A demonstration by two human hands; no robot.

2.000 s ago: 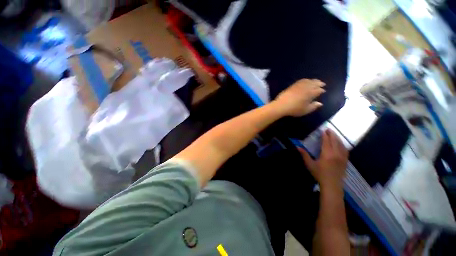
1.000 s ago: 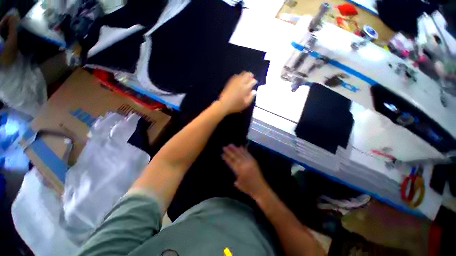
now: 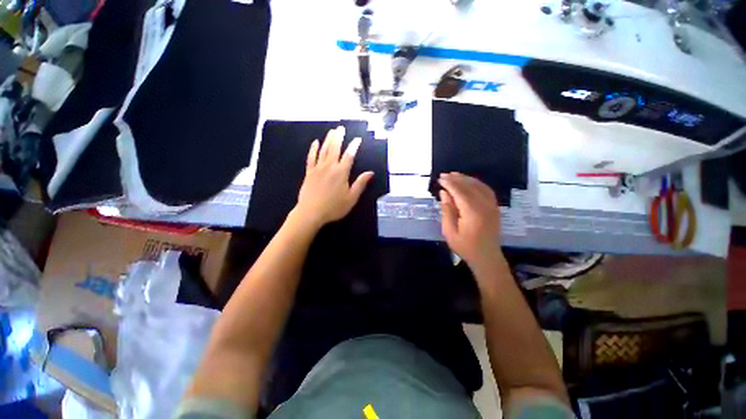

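Note:
A black garment panel (image 3: 274, 176) lies on the machine bed left of the needle area and hangs over the front edge towards my lap. My left hand (image 3: 327, 184) lies on it, fingers spread and palm down. A stack of small black cut pieces (image 3: 478, 143) with a notched right side lies right of the presser foot (image 3: 391, 110). My right hand (image 3: 470, 217) is at the stack's lower left corner, fingers bent together; whether they pinch a piece is not clear. The foot stands just behind the panel's upper right corner.
Large curved black panels (image 3: 200, 98) with white edges lie at the left. Red-orange-handled scissors (image 3: 672, 217) lie at the bed's right end. The control panel (image 3: 638, 106) is on the machine head. A carton (image 3: 61, 270) and silvery-white cloth (image 3: 159, 335) are below left.
The view has turned towards the machine. The black panel now lies further up on the bed under my left hand. My right hand has moved from the lap side to the small-piece stack.

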